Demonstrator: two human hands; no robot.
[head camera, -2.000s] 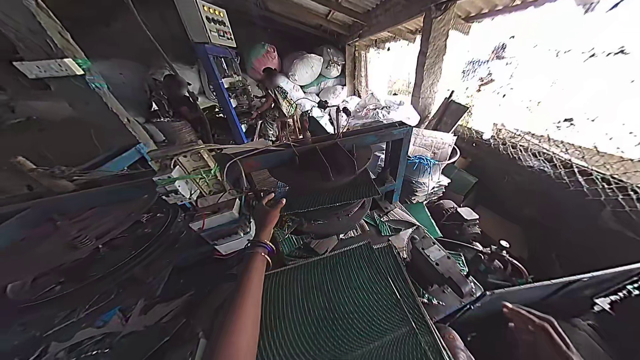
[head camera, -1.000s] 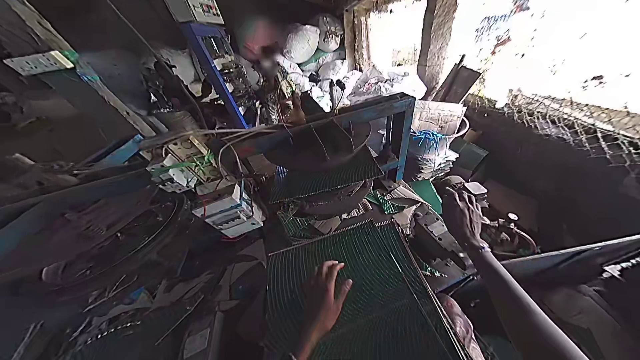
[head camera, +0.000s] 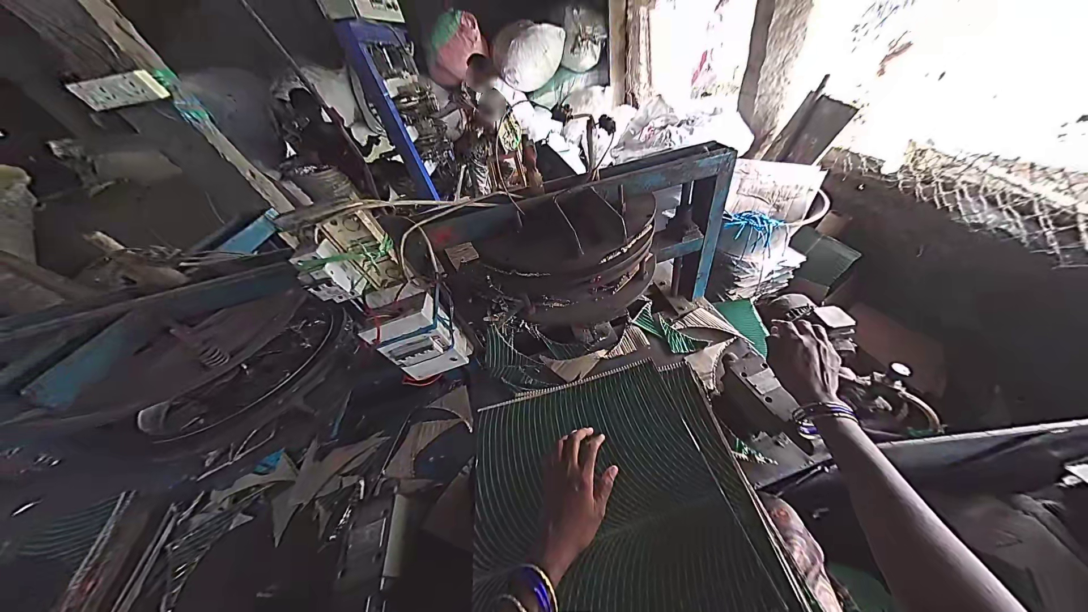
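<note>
My left hand rests palm down on a stack of green, ribbed-patterned sheets, its fingers apart and holding nothing. Farther right, my right hand is on or just above a dark machine part beside the stack; its fingers bend over, and their grip is hidden. Beyond the sheets stands a round, dark metal press or die under a blue metal frame. Cut green and tan scraps lie around its base. A dark metal block sits below my right hand.
White electrical switch boxes with loose wires hang left of the press. A spoked wheel and piled scraps lie at left. White sacks and people stand behind. A bucket with blue string is at back right.
My left hand has left the press's near edge and come back onto the sheets. My right hand has moved up from the lower right to the machine part. The sheet at the press no longer shows.
</note>
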